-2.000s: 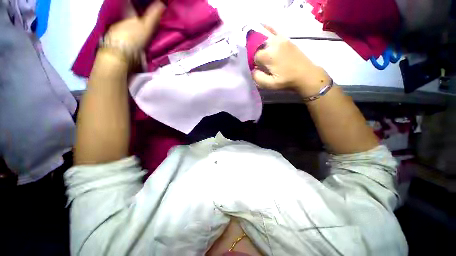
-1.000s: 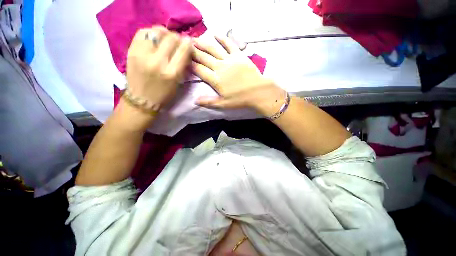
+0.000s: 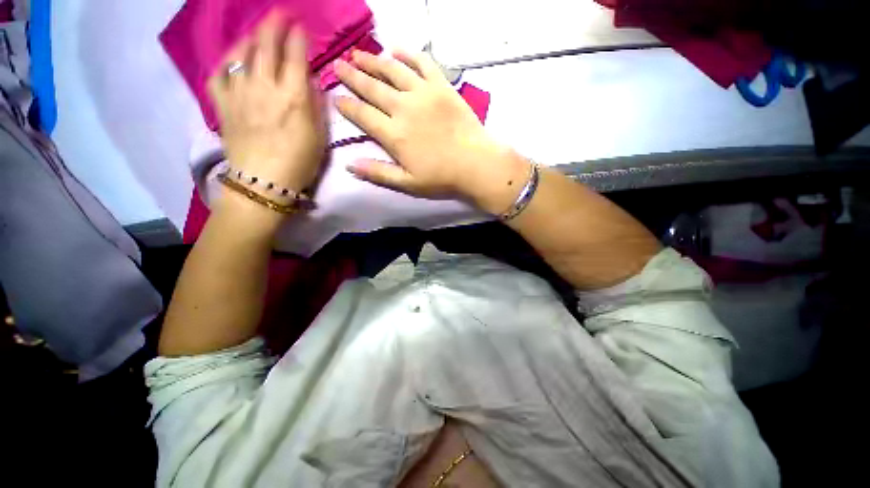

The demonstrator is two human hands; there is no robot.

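Note:
A garment panel lies on the white table, with a magenta part at the upper left and a pale pink-lilac part hanging at the table's front edge. My left hand, slightly blurred, lies on the magenta cloth with fingers extended upward. My right hand lies flat with fingers spread on the panel, fingertips by the magenta folds. A small magenta piece shows beyond my right hand. What lies under both palms is hidden.
A deep red-magenta stack lies at the upper right, beside blue scissor handles and a dark angular object. A grey-lilac bundle hangs at left near a blue strip. A pale box stands lower right.
The panel and its pale part have shifted left and been smoothed. My right hand has moved left and opened flat. My left hand has gone from bunched a second ago to extended on the magenta cloth.

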